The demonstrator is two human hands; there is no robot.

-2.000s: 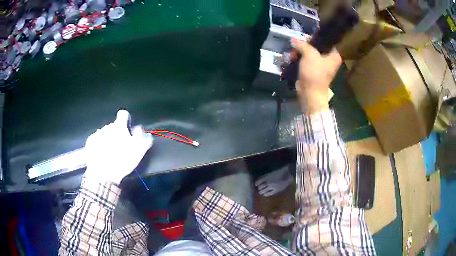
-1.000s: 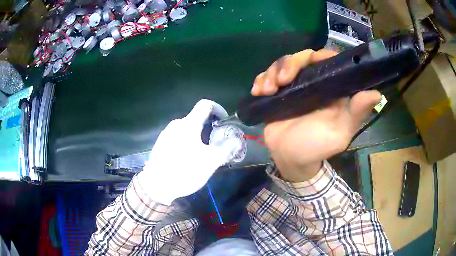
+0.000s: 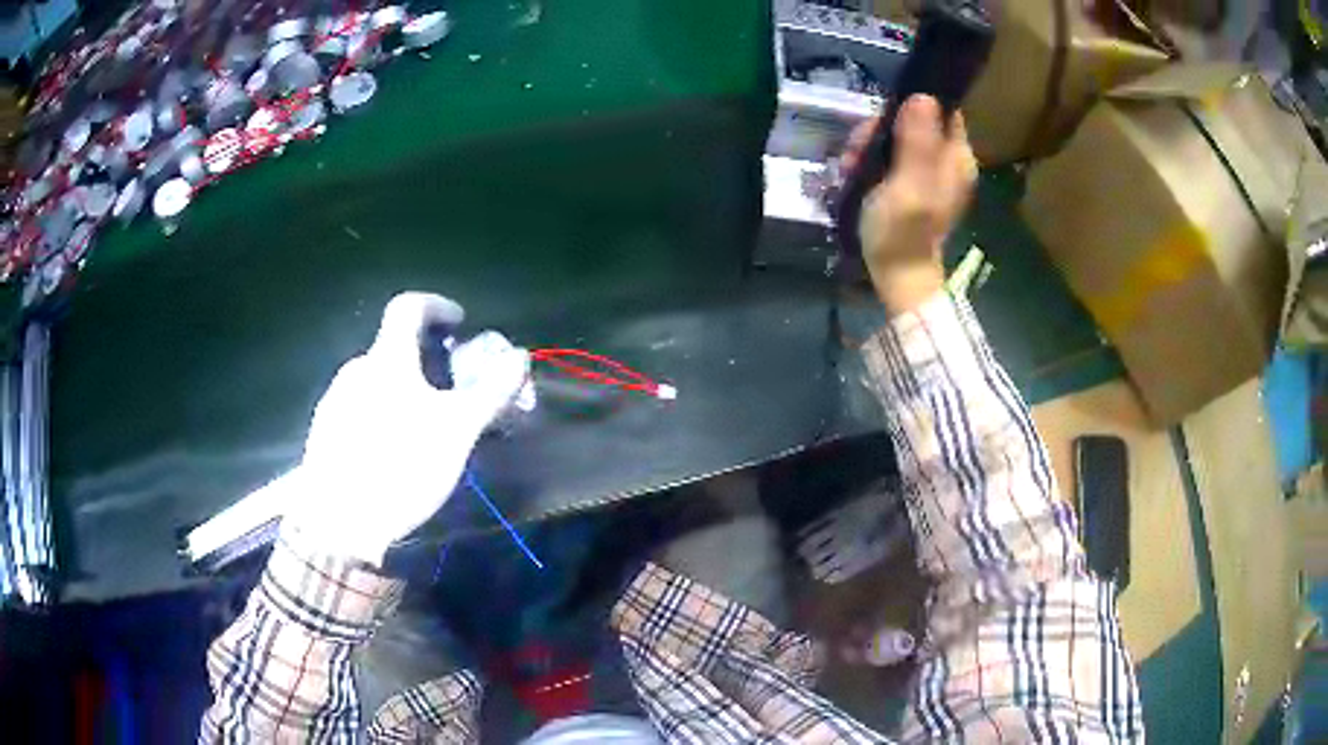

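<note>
My left hand (image 3: 386,422), in a white glove, is shut on the end of a channel unit. The silver-white channel (image 3: 240,527) sticks out to the lower left. Red leads (image 3: 597,368) with a small white plug extend right from my fingers, and a thin blue wire (image 3: 504,523) hangs below. The motor end is mostly hidden by the glove. My bare right hand (image 3: 915,197) grips the black electric screwdriver (image 3: 954,56) upright beside the grey-silver metal box (image 3: 804,178). The screwdriver's tip is blurred and cannot be made out.
A heap of silver motors with red wires (image 3: 219,124) lies at the far left of the green mat (image 3: 583,218). Metal channels (image 3: 25,466) lie at the left edge. Cardboard boxes (image 3: 1151,248) stand at the right, with a black phone (image 3: 1103,510) on cardboard.
Since one second ago, my right hand has carried the screwdriver from the motor end in my left hand to the metal box. My left hand still holds the unit.
</note>
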